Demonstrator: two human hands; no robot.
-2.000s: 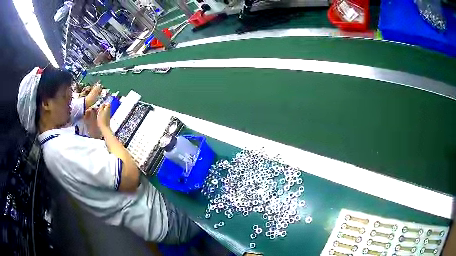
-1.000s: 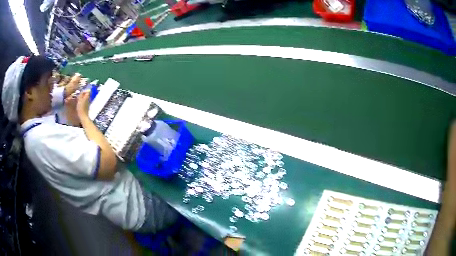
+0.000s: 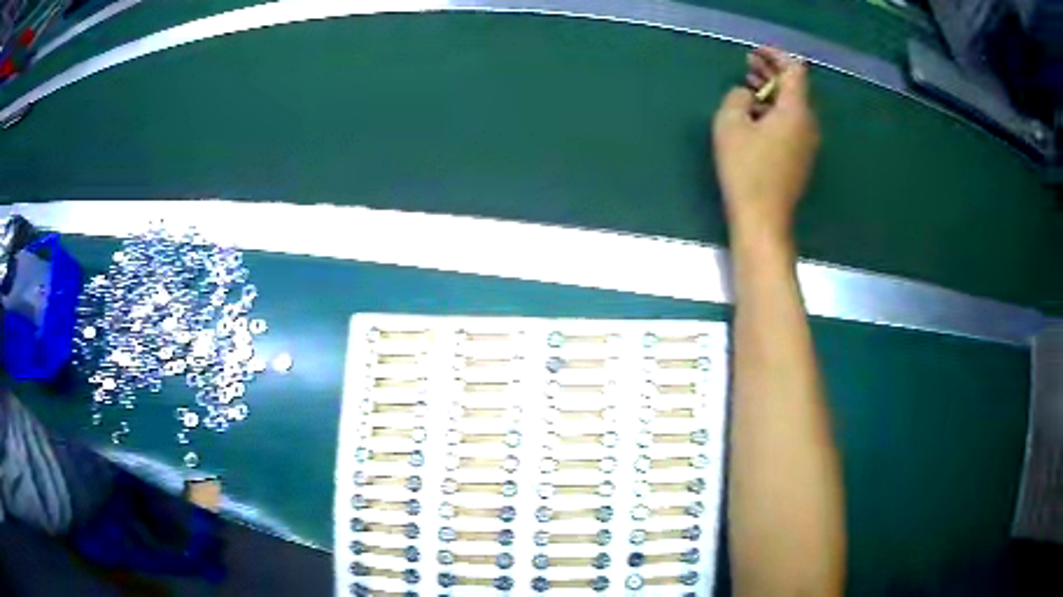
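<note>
My right hand (image 3: 766,146) is over the green belt near its far rail, fingers curled around a small gold-coloured piece (image 3: 766,89); I cannot tell if it is a pin or a tool tip. My left hand does not show. The white slotted tray (image 3: 443,466) lies on the bench left of my forearm, cut off by the bottom edge. It has four columns of dumbbell-shaped slots with brass pins (image 3: 574,499). Dark or grey rings show at many slot ends, clearest in the lower rows. A loose pile of silvery rings (image 3: 169,321) lies left of the tray.
The blue bin (image 3: 44,309) holds a bottle at the left edge. A neighbour's clothing (image 3: 128,513) is at lower left, with a skin-coloured patch (image 3: 203,493) at the bench edge. A metal rail (image 3: 490,243) runs between bench and belt. Ridged grey edges (image 3: 1043,432) show far right.
The view has swung right, so the tray is now central and the pile and blue bin are far left. My right hand now shows over the belt; only part of an arm showed before.
</note>
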